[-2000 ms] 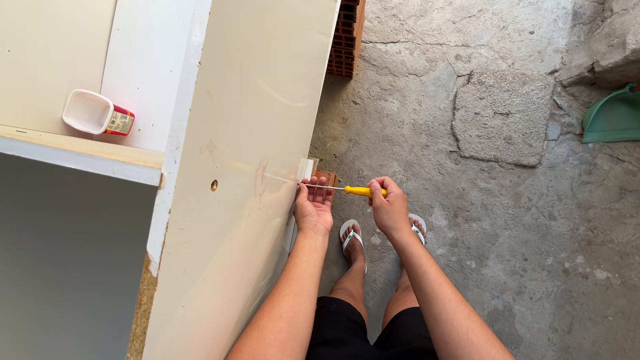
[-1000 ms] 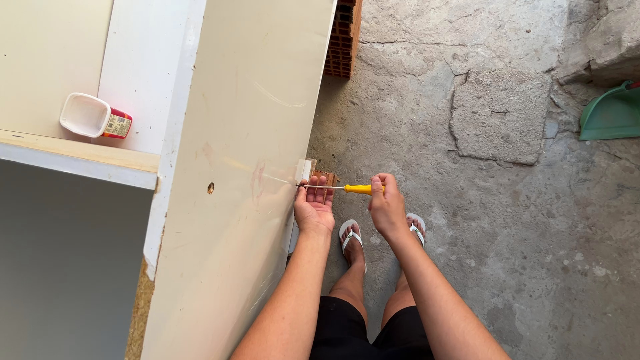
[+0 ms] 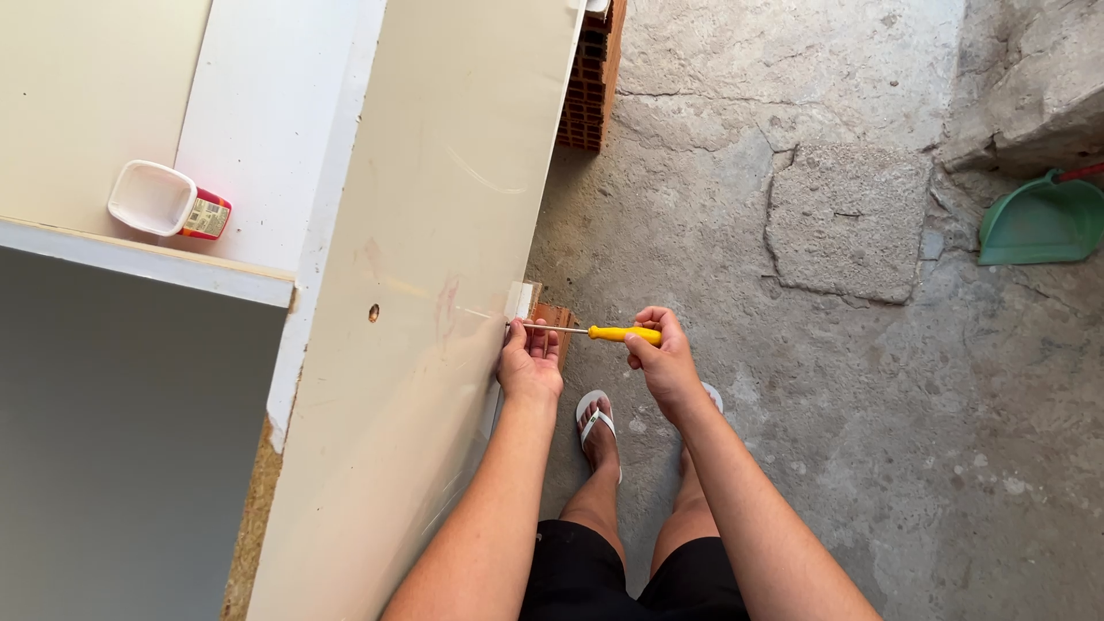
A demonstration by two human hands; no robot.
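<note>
My right hand (image 3: 662, 355) grips the yellow handle of a screwdriver (image 3: 623, 335), whose metal shaft points left at the side panel of a cabinet (image 3: 423, 259). The screwdriver's tip meets the panel near its right edge, beside my left fingertips. My left hand (image 3: 528, 362) is palm up under the shaft, thumb and index finger at the tip; whether they pinch a screw there is too small to tell. A hole (image 3: 373, 312) shows in the panel, left of my hands.
An open plastic tub (image 3: 153, 200) lies tilted on the cabinet's shelf at the left. Hollow bricks (image 3: 590, 86) stand beside the panel, and another brick (image 3: 556, 326) is behind my left hand. A green dustpan (image 3: 1042, 222) rests on the cracked concrete floor (image 3: 828, 388).
</note>
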